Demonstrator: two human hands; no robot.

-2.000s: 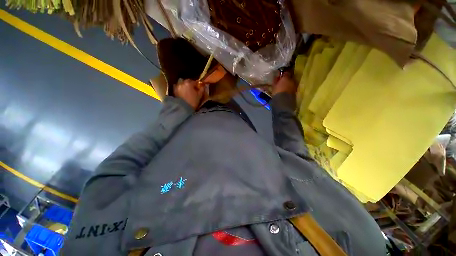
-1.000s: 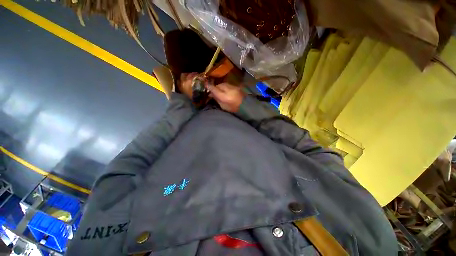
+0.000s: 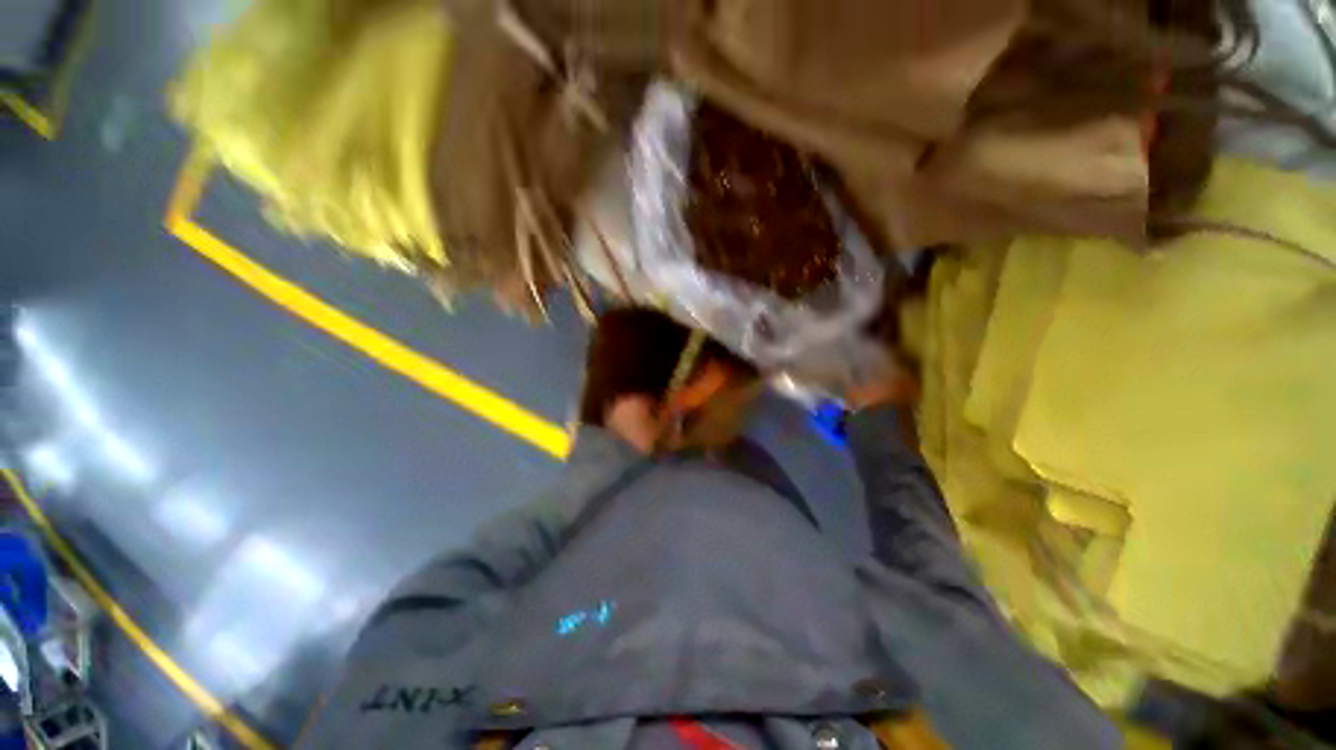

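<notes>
A brown tote bag point(image 3: 613, 356) with a dark open mouth is in front of my apron, at the table edge. An orange piece point(image 3: 709, 387) and a thin yellow rod point(image 3: 686, 361) show at its mouth. My left hand point(image 3: 633, 422) grips the bag's near rim, its fingers partly hidden. My right hand point(image 3: 887, 388) is apart from the bag, to the right, by the near edge of the clear plastic bag point(image 3: 667, 161). It is blurred, and what it holds cannot be told. The plastic bag holds a heap of small dark brown pieces point(image 3: 762, 205) with gold glints.
Stacked yellow panels point(image 3: 1187, 425) lie on the right. Brown bag bodies point(image 3: 879, 88) are piled beyond the plastic bag. A yellow strap bundle point(image 3: 323, 117) and a brown strap bundle point(image 3: 506, 147) hang at the upper left. Something blue point(image 3: 831, 422) shows below the table edge.
My right hand has left my left hand at the bag mouth and moved right to the plastic bag. The view has shifted, showing the yellow strap bundle more fully. My left hand stays on the bag.
</notes>
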